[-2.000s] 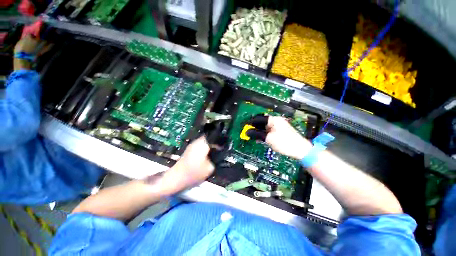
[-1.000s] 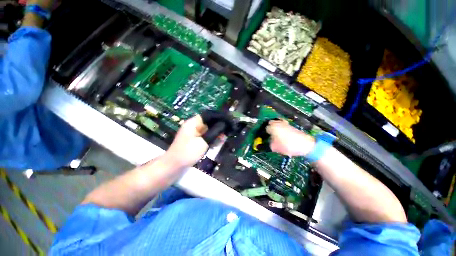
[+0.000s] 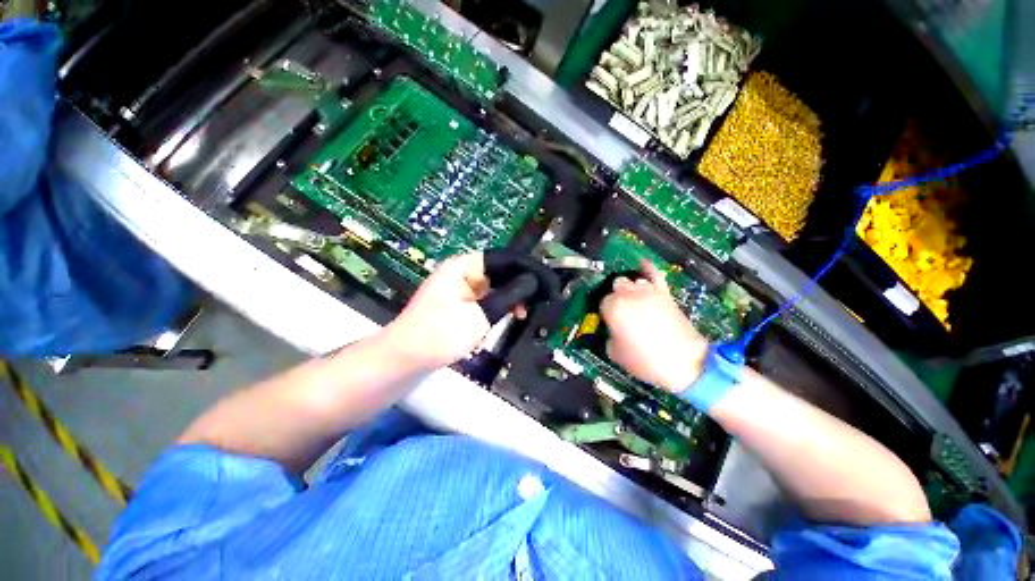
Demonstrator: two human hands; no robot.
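Observation:
My right hand point(image 3: 653, 329), with a blue wrist strap, is over the right circuit board point(image 3: 636, 395), its black-covered fingertips down at the board beside a yellow part point(image 3: 589, 325). Whether the fingers hold a part is hidden. My left hand point(image 3: 454, 309), with black-covered fingers curled, is above the gap between the two pallets. What it may hold cannot be made out. The left circuit board point(image 3: 386, 150) lies in its black pallet, with rows of small parts on its right half.
Bins of off-white parts point(image 3: 672, 74), small yellow parts point(image 3: 763, 153) and larger yellow parts point(image 3: 917, 244) stand behind the far rail point(image 3: 568, 104). A blue cord runs from my right wrist. Another person's blue sleeve point(image 3: 80, 250) is at the left.
The view has turned, so the line slopes more steeply. My right hand stays over the right board with its fingers lower or more hidden. My left hand stays between the pallets.

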